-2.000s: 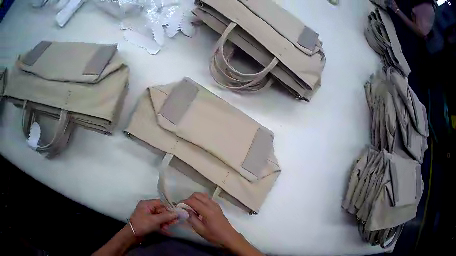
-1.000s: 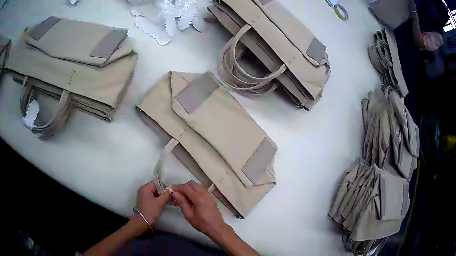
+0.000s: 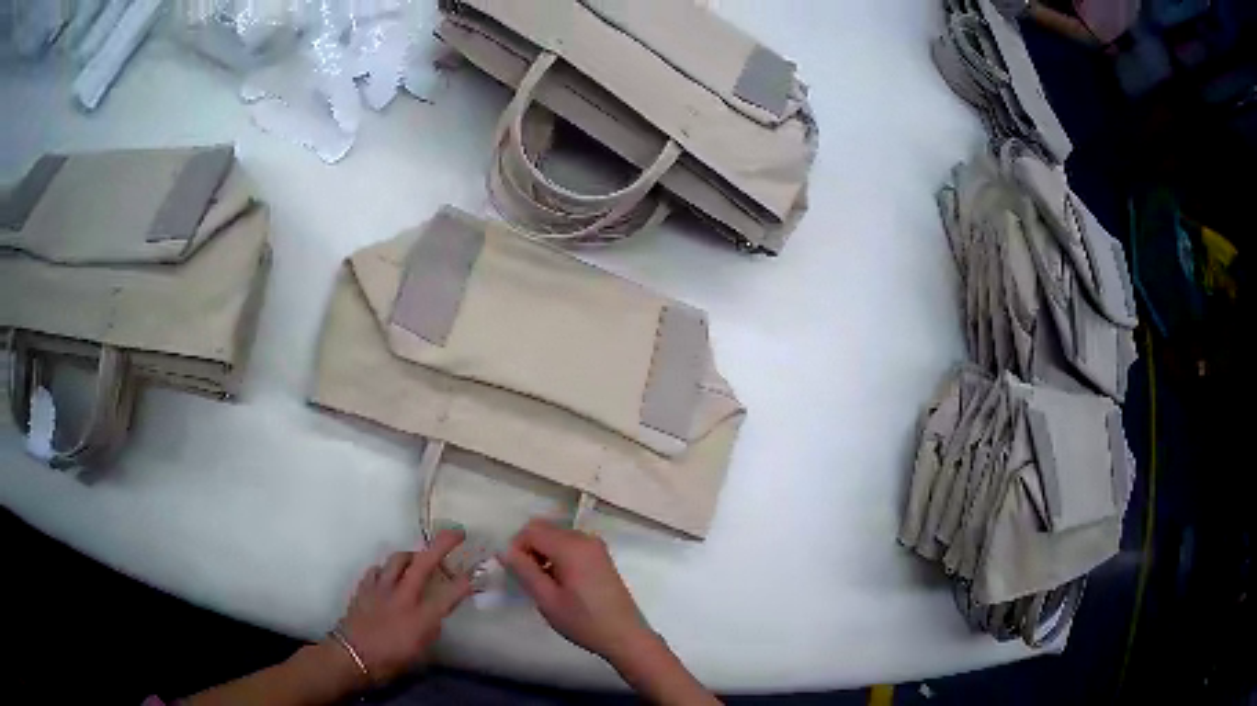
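A beige tote bag [image 3: 552,324] lies folded flat on the white table with its handles towards me; a grey patch shows at each end of its folded panel. My left hand [image 3: 407,600] is at the handle [image 3: 433,483], its fingers around the handle's lower part. My right hand [image 3: 572,579] has thumb and fingers pinched together beside it. A small white paper piece [image 3: 487,577] shows between the two hands at the handle. The fingers hide most of the lower handle, and the exact grip on the paper is partly hidden.
Other beige bags lie at the left [image 3: 124,276] and the top [image 3: 662,111]. Stacks of bags [image 3: 1020,469] line the right edge. Clear plastic with white scalloped pieces [image 3: 324,69] and white rolls [image 3: 117,48] lie top left. Part of a person [image 3: 1096,17] shows top right.
The bag has turned back to lie more level than one second ago. My hands have moved slightly apart, and a white piece shows between them. The view has shifted.
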